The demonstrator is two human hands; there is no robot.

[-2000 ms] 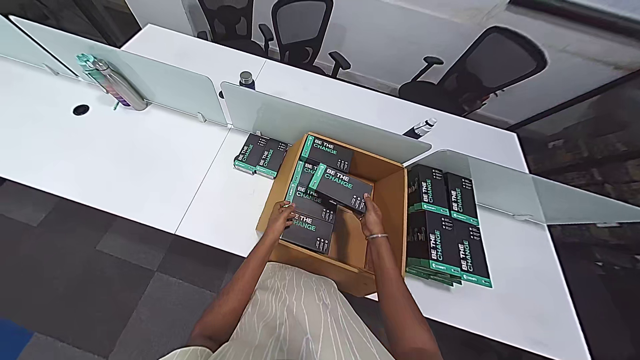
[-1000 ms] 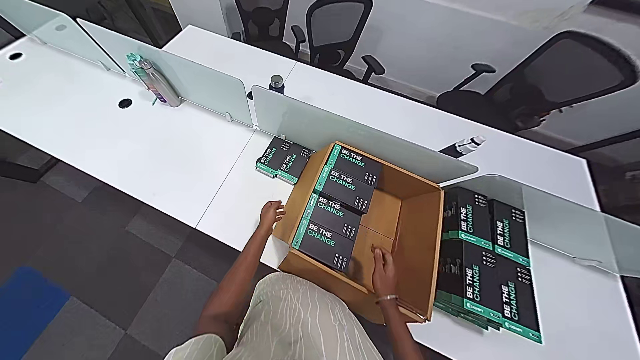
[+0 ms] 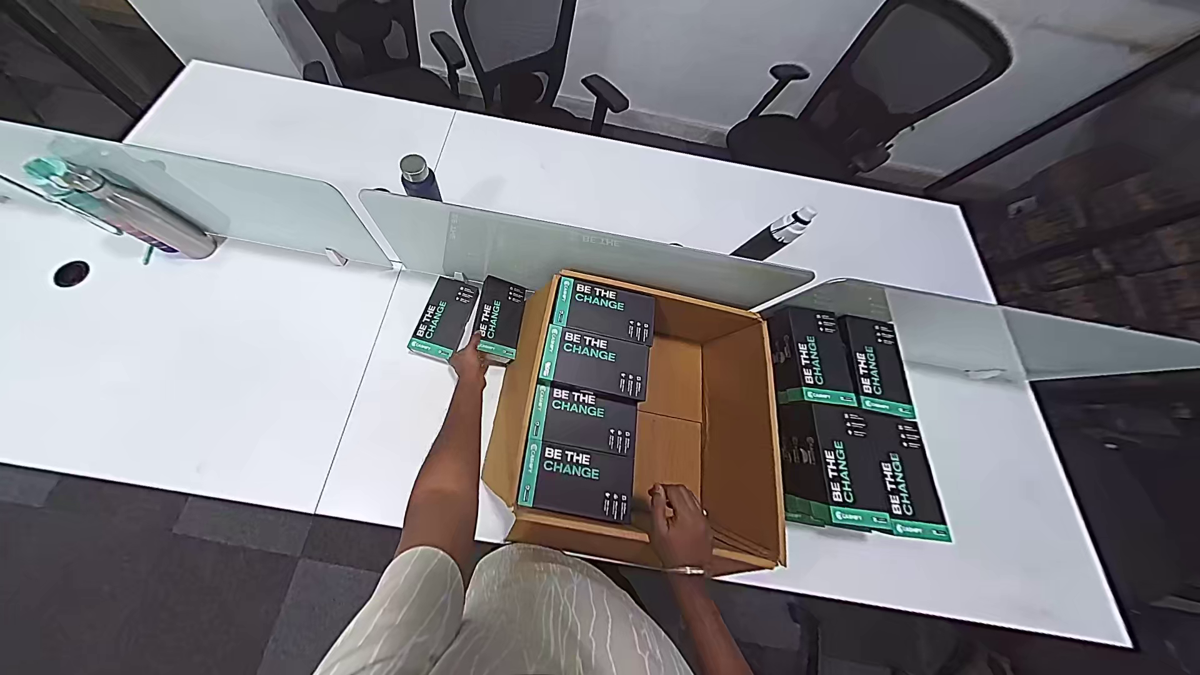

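Note:
An open cardboard carton (image 3: 741, 431) stands on the white desk in front of me. Several black product boxes with green edges (image 3: 586, 483) lie in a column along its left side; the right side shows bare cardboard. My left hand (image 3: 471, 358) reaches past the carton and touches the near end of a black box (image 3: 502, 314), beside another black box (image 3: 443, 316). Whether its fingers grip the box is unclear. My right hand (image 3: 679, 527) is over the carton's near right part, fingers curled, with nothing visible in it. Right of the carton are stacks of similar boxes (image 3: 834, 455).
Frosted glass dividers (image 3: 581, 239) run behind the carton. A steel bottle (image 3: 150, 216) stands by the left divider. A dark blue bottle (image 3: 419, 178) and a black bottle with a white top (image 3: 776, 234) are beyond. Mesh office chairs (image 3: 900, 66) stand behind the desks.
The box held over the carton two seconds ago is no longer in my hands; the column inside lies flat in a row. My left hand has moved from the carton's left edge to the boxes beyond it.

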